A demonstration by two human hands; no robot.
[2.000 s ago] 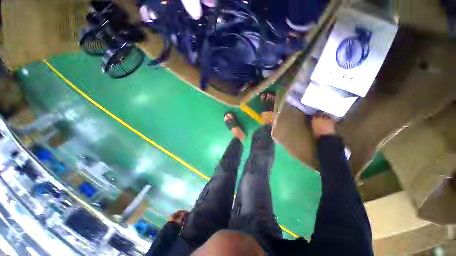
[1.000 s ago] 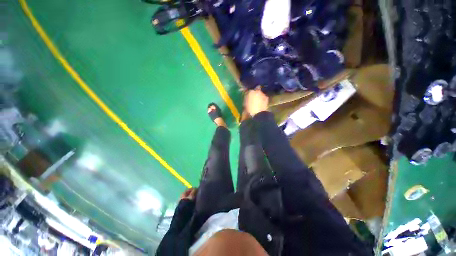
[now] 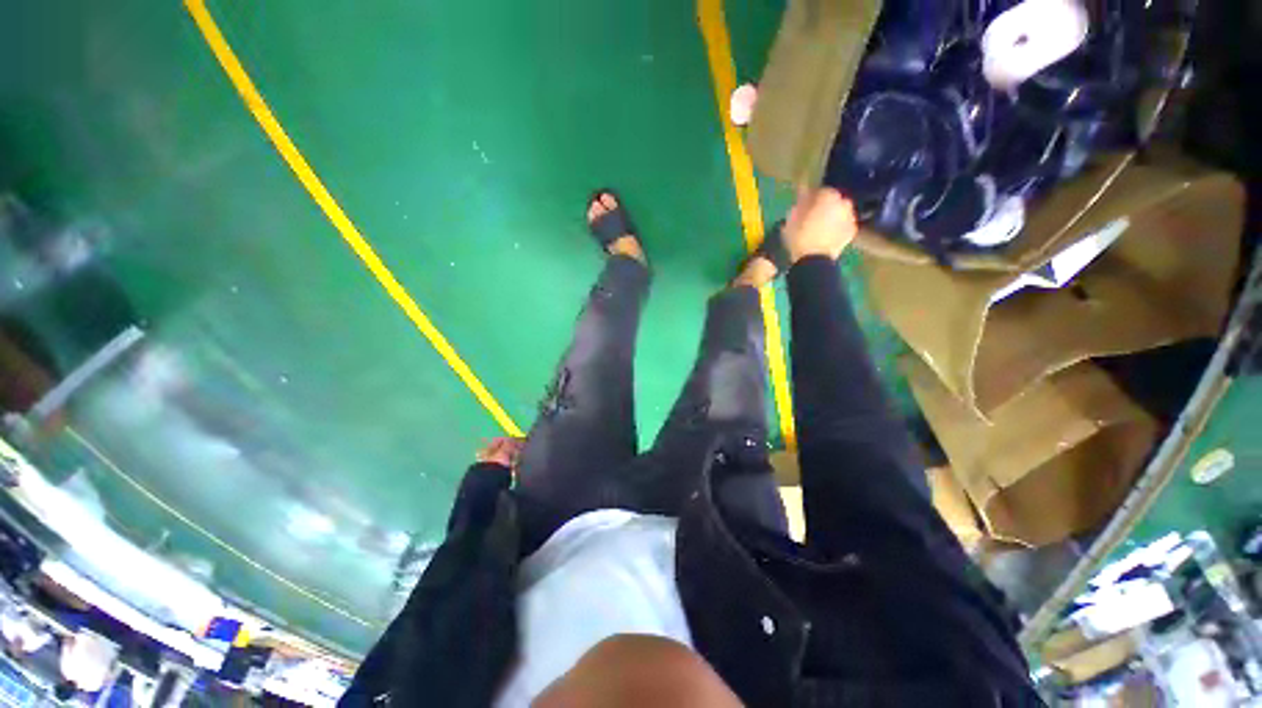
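A brown carton (image 3: 817, 83) stands open at the upper right, filled with glossy black fan parts (image 3: 893, 138). A pale pink-white oval piece (image 3: 1035, 39) lies on top of them. My right hand (image 3: 822, 224) is closed on the carton's near left corner; the fingertips are hidden. My left hand (image 3: 501, 451) hangs beside my left thigh, small and blurred, and its fingers cannot be made out clearly.
A second brown carton (image 3: 1149, 263) with open flaps stands at the right, a white piece (image 3: 1066, 263) showing in it. A bench edge (image 3: 1149, 484) runs beyond it. A small pink round part (image 3: 745, 104) lies by the yellow floor line. Blurred benches are at the lower left.
My right hand has gone from the white printed box in the neighbouring carton to the corner of the fan carton. The view has turned, and the cartons now show further right.
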